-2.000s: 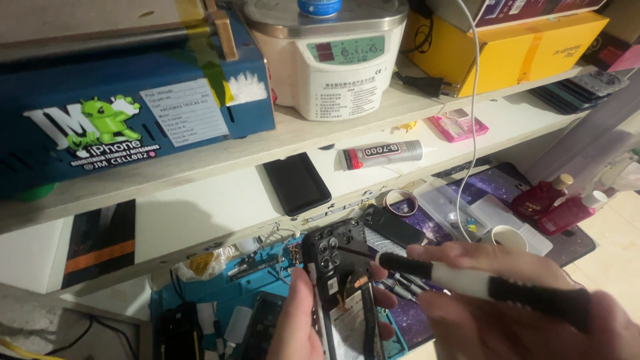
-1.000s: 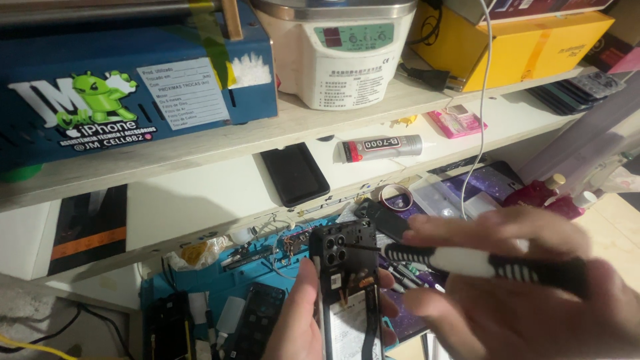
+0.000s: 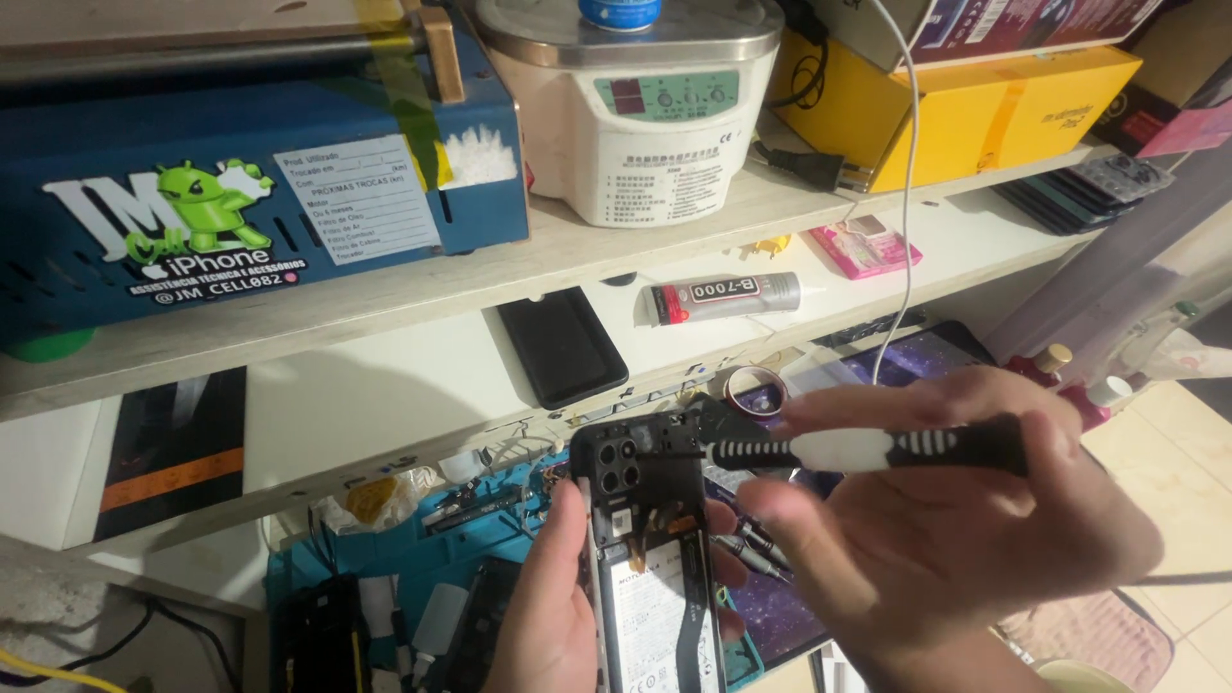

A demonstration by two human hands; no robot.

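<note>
An opened smartphone (image 3: pixel 647 568) stands tilted in my left hand (image 3: pixel 553 602), its back cover off, so the battery (image 3: pixel 654 616), a black flex cable and the four-lens camera module (image 3: pixel 619 466) show. My left thumb lies along one side edge and fingertips show at the other. My right hand (image 3: pixel 924 520) holds a black-and-white screwdriver (image 3: pixel 847 449) nearly level, the handle's end against the palm side of the fingers. The thin dark shaft reaches across the phone's upper back, its tip close beside the camera lenses. Whether the tip touches a screw is too small to tell.
Below the phone lies a teal work mat (image 3: pixel 385 549) with tools and phone parts. On the shelves are a black phone (image 3: pixel 563 346), a B-7000 glue tube (image 3: pixel 727 296), an ultrasonic cleaner (image 3: pixel 630 125) and a yellow box (image 3: pixel 972 115). A white cable (image 3: pixel 910 192) hangs at the right.
My right hand's fingers have shifted on the screwdriver and now look more spread. The screwdriver has come closer to level. The phone stays in my left hand.
</note>
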